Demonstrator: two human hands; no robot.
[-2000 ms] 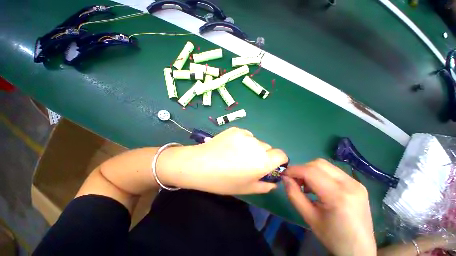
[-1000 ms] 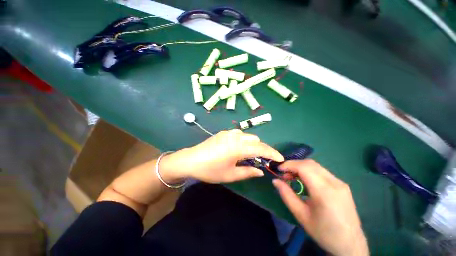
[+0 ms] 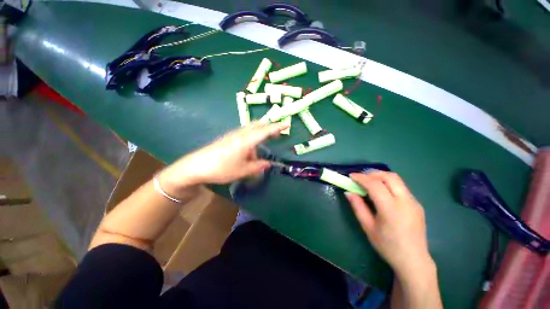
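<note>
A green battery cell (image 3: 342, 181) lies slanted at the open dark handle housing (image 3: 306, 172), with red and pale wires showing at the housing's left part. My right hand (image 3: 389, 211) has thumb and fingers around the cell's right end. My left hand (image 3: 220, 158) is left of the housing, thumb and forefinger apart, its thumb tip beside a pale wire. A grey blur lies between these fingers and a dark blurred part (image 3: 248, 188) is under the palm; whether the hand holds either cannot be told. The round white disc is not visible.
A pile of green cells (image 3: 310, 101) lies beyond my hands. Wired dark shells (image 3: 172, 71) are at the upper left, curved dark parts (image 3: 307, 37) by the white strip (image 3: 422, 93). At right are a dark handle unit (image 3: 496, 208) and a pink-red tray (image 3: 523, 259). A carton (image 3: 196, 238) is below.
My left hand has let go of the housing, moved left and spread its fingers. The green cell now shows in my right hand at the housing. The view has shifted, bringing the tray into sight.
</note>
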